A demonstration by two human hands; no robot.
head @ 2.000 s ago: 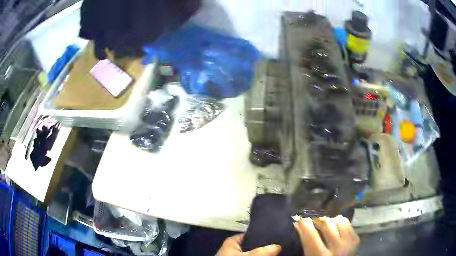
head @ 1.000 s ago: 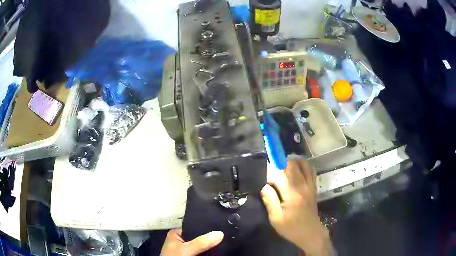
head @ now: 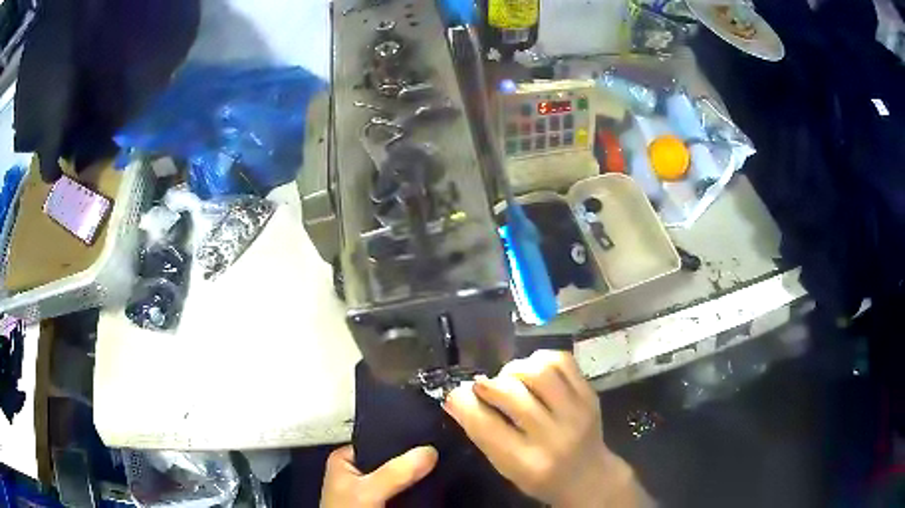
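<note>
A dark garment piece (head: 392, 412) lies under the near end of the grey-beige machine head (head: 417, 218). My left hand (head: 382, 478) holds the cloth at its left side, thumb on top, and is cut off by the bottom edge. My right hand (head: 541, 432) has its fingertips at the shiny metal clamp (head: 444, 380) under the head; whether they pinch a small part is hidden. A blue strip (head: 528, 263) stands along the head's right side. The cream parts tray (head: 635, 236) is right of it, one side dark-filled.
The control panel (head: 546, 124) with red digits stands behind the tray. An orange round item (head: 668, 158) lies on a clear bag at right. Clear bags of small parts (head: 235, 235), a blue plastic bag (head: 233, 129) and a white basket (head: 74, 275) with a smartphone (head: 77, 209) are at left. A black bottle (head: 511, 22) is behind.
My right hand has moved left from beside the blue strip to the clamp area. My left hand stays on the cloth. The view first swung right, then shifted slightly.
</note>
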